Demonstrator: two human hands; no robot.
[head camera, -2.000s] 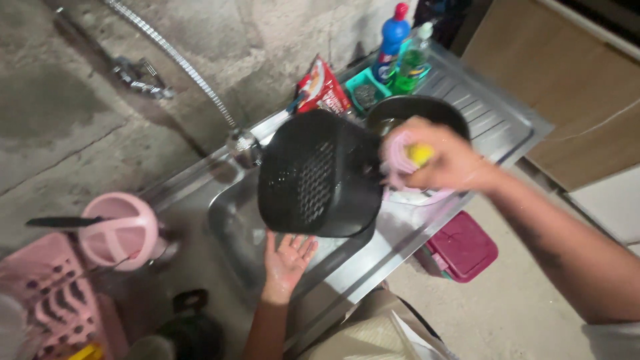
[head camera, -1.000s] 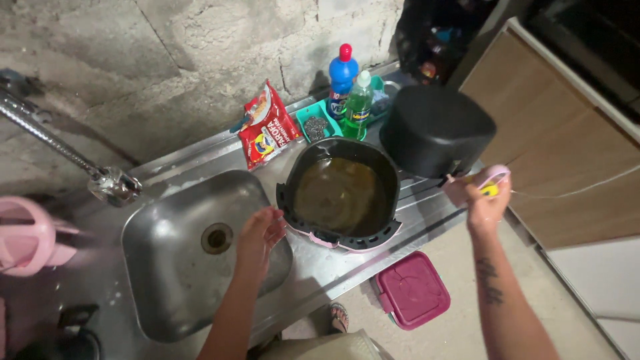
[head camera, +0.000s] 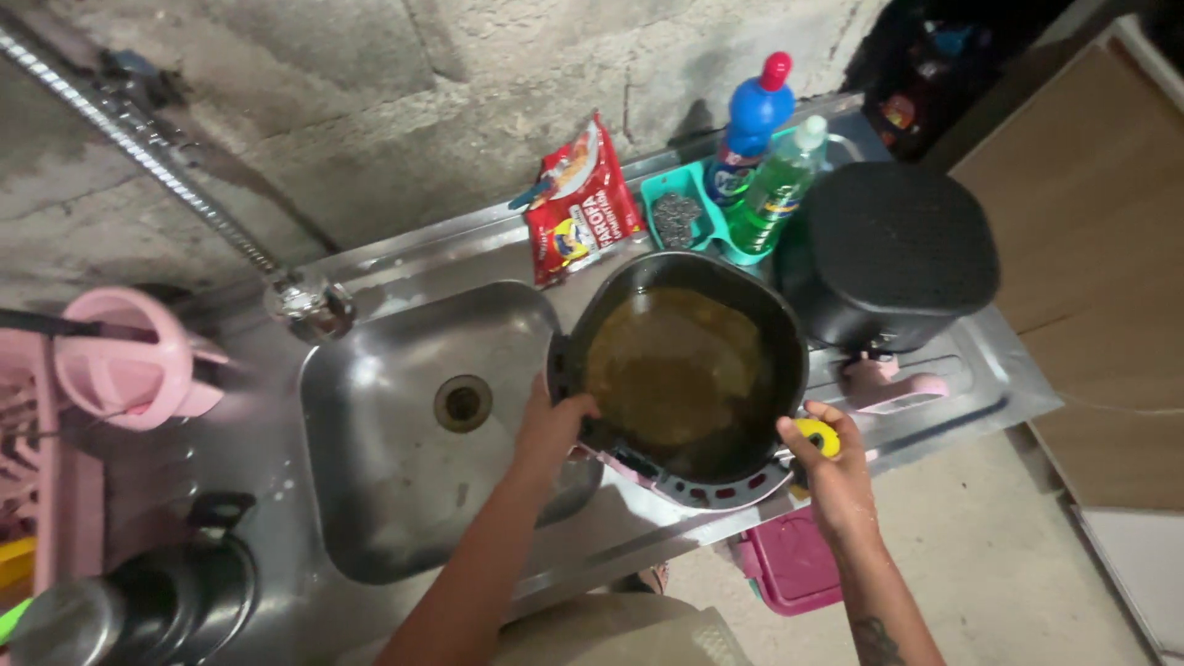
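Observation:
A dark air fryer drawer (head camera: 680, 370) with a pink front edge holds cloudy brownish liquid, just right of the sink basin (head camera: 388, 481). My left hand (head camera: 555, 425) grips its left rim, thumb over the edge. At its lower right edge is my right hand (head camera: 828, 453), which also holds a yellow sponge (head camera: 819, 437) against the rim; its hidden fingers leave the grip on the drawer partly unseen. Behind on the right, a black basket (head camera: 897, 250) rests upside down on the drainboard, its pink handle (head camera: 893, 387) toward the front.
A chrome faucet (head camera: 310, 305) reaches over the basin. Behind the drawer stand a red farofa packet (head camera: 583, 203), a teal caddy (head camera: 684, 180) with steel wool, a blue bottle (head camera: 754, 120) and a green bottle (head camera: 772, 194). Pink dish rack (head camera: 74, 518) and dark pots (head camera: 176, 592) lie left.
The black basket, held over the sink at first, has gone to the drainboard at right and been let go. My right hand has come back to the drawer, and my left hand has taken its rim.

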